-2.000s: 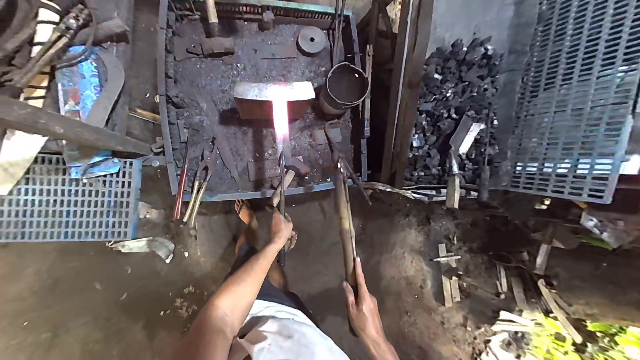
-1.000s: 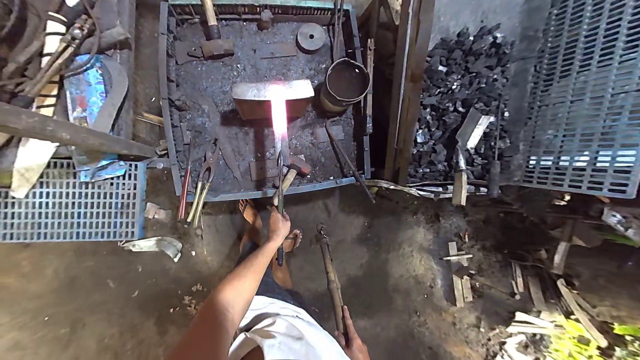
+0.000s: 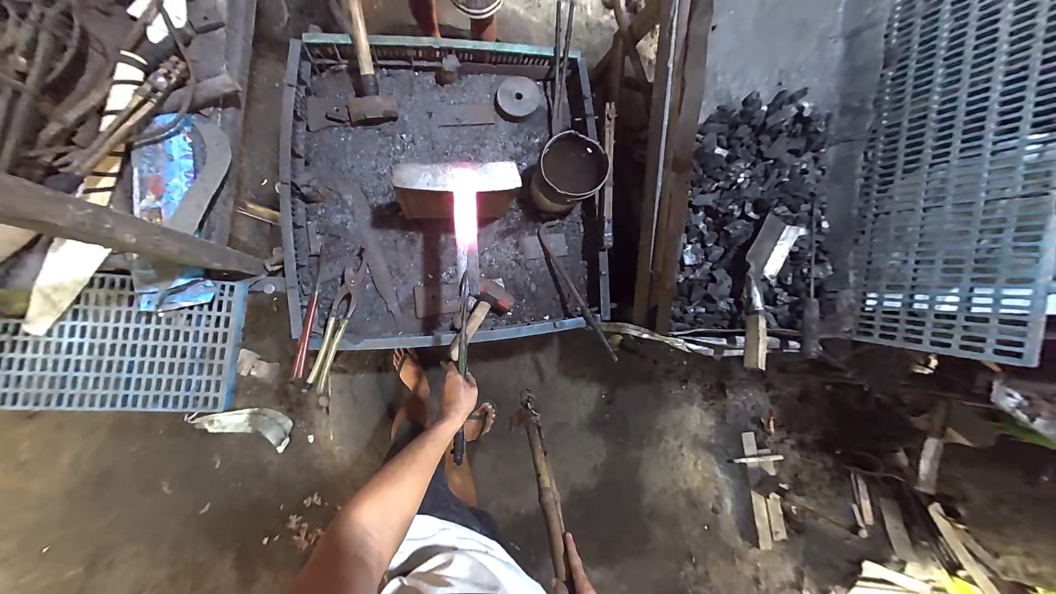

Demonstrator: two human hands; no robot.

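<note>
My left hand [image 3: 459, 394] is closed on the dark handles of a pair of tongs [image 3: 464, 338]. Their jaws hold a flat metal bar [image 3: 466, 223], which glows pink-white where it lies across the pale top of an anvil block [image 3: 412, 177]. At the bottom edge, my right hand [image 3: 575, 569] is around the lower end of a long wooden pole [image 3: 545, 478]; the hand is partly cut off by the frame. The pole's upper end, with a small fitting, stands just short of the tray's near edge. A short-handled hammer [image 3: 497, 295] lies by the tongs.
The anvil stands in a metal-rimmed tray [image 3: 528, 330] of dark grit. Around it are a sledgehammer [image 3: 373, 110], a round weight [image 3: 518, 97], a bucket [image 3: 575, 165], more tongs [image 3: 348, 297] and a rod [image 3: 573, 289]. Charcoal [image 3: 734, 173] and a trowel-like tool [image 3: 767, 256] lie right, beside wooden posts [image 3: 664, 165].
The pole's upper end has come down from the tray's near edge to the floor side, and my right hand is lower. The left hand still holds the tongs, with the bar on the anvil.
</note>
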